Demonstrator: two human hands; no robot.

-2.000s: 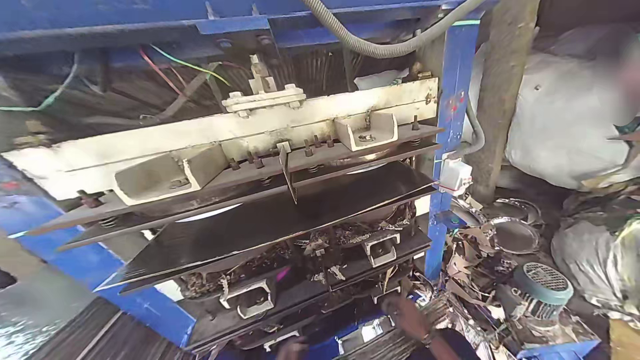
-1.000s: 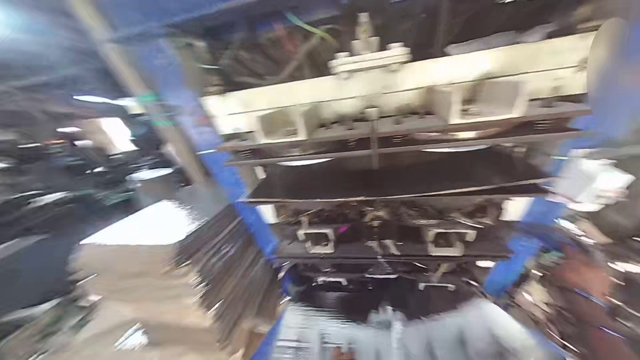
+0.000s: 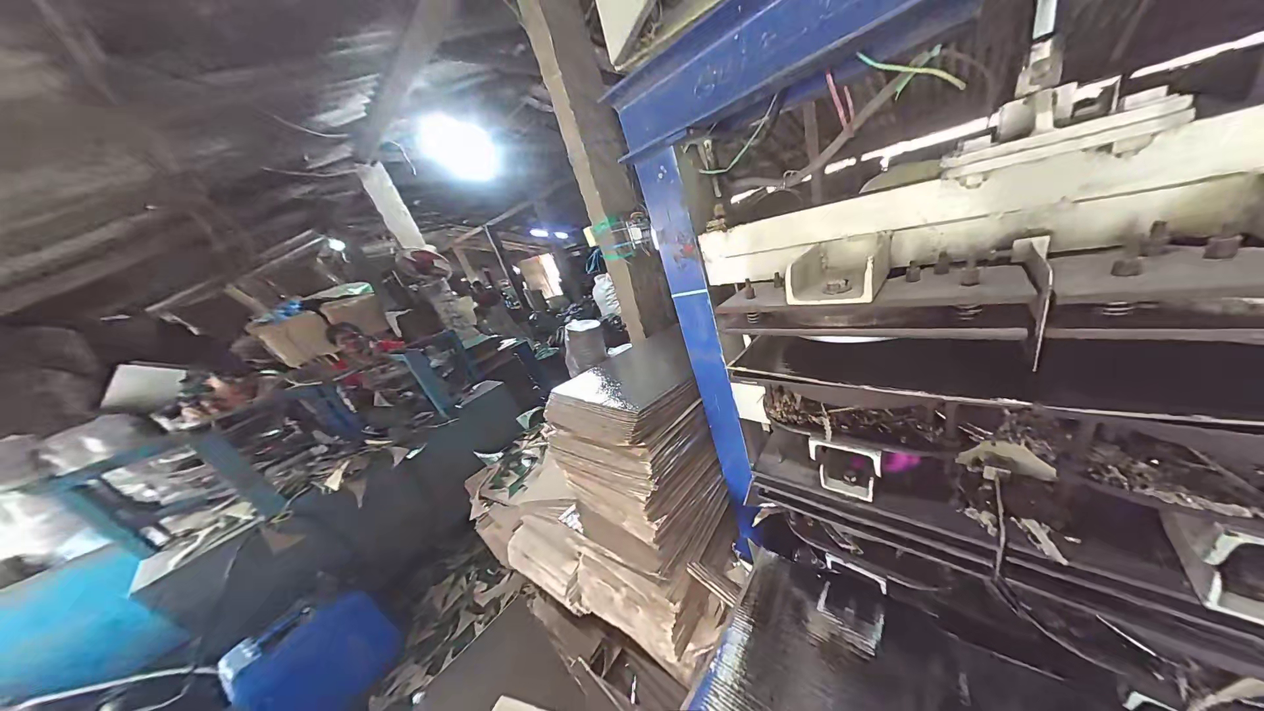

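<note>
Neither my left hand nor my right hand is in the frame of now, so what they hold or touch is hidden. A press with a blue steel frame [image 3: 696, 326] and a cream crossbeam [image 3: 918, 212] fills the right side. Dark flat plates [image 3: 889, 367] lie one above another in it, with scraps between them. At the lower right is a shiny dark sheet [image 3: 790, 632], below the plates. A tall stack of brown sheets [image 3: 632, 474] with a glossy dark top stands left of the blue post.
A blue plastic container [image 3: 311, 652] stands on the floor at the lower left. Cut scraps [image 3: 454, 632] litter the floor beside the stack. A wooden post [image 3: 592, 148] rises behind it. Farther left are blue metal-framed tables [image 3: 222, 474] with piled material.
The view has swung far to the left, bringing the stack and workshop into sight. Two seconds ago, hands showed at the lower edge below the press; now none shows.
</note>
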